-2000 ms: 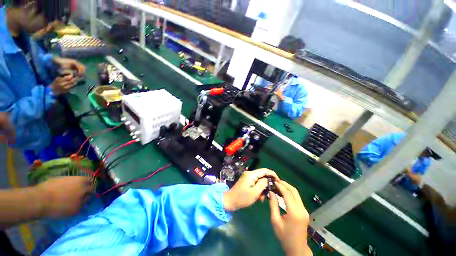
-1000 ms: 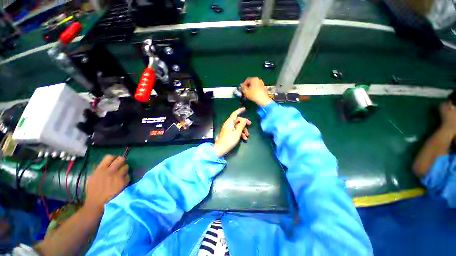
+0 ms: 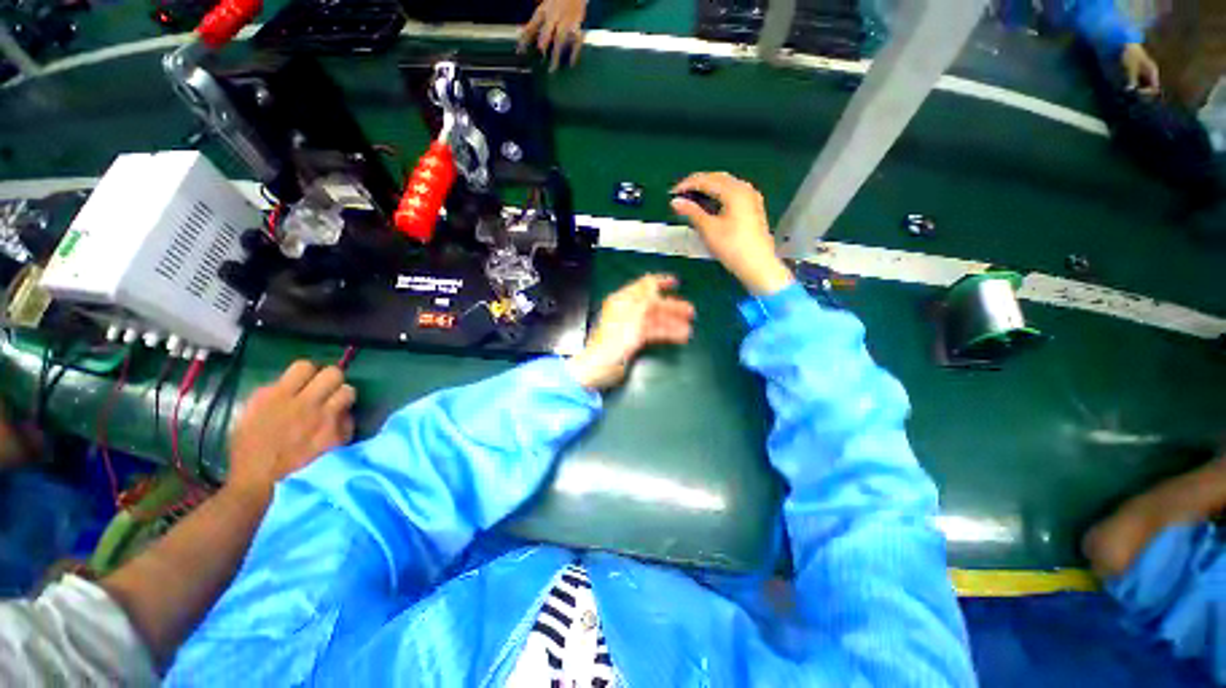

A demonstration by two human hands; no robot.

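Note:
My right hand is raised over the white strip right of the fixture, with a small black module at its fingertips. My left hand is beside the fixture's right edge, fingers apart, with nothing visible in it. Another small module lies on the green surface just beyond the white strip, left of my right hand. The black test fixture stands to the left, with red-gripped toggle clamps over clear blocks.
A white box with red and black leads stands left of the fixture. A slanting metal post and a wire spool are on the right. Another person's hand is at lower left; one more hand reaches in beyond the fixture.
The view has shifted slightly. My right hand has moved forward from the strip and shows a black module at its fingertips. Another person's hand has appeared beyond the fixture.

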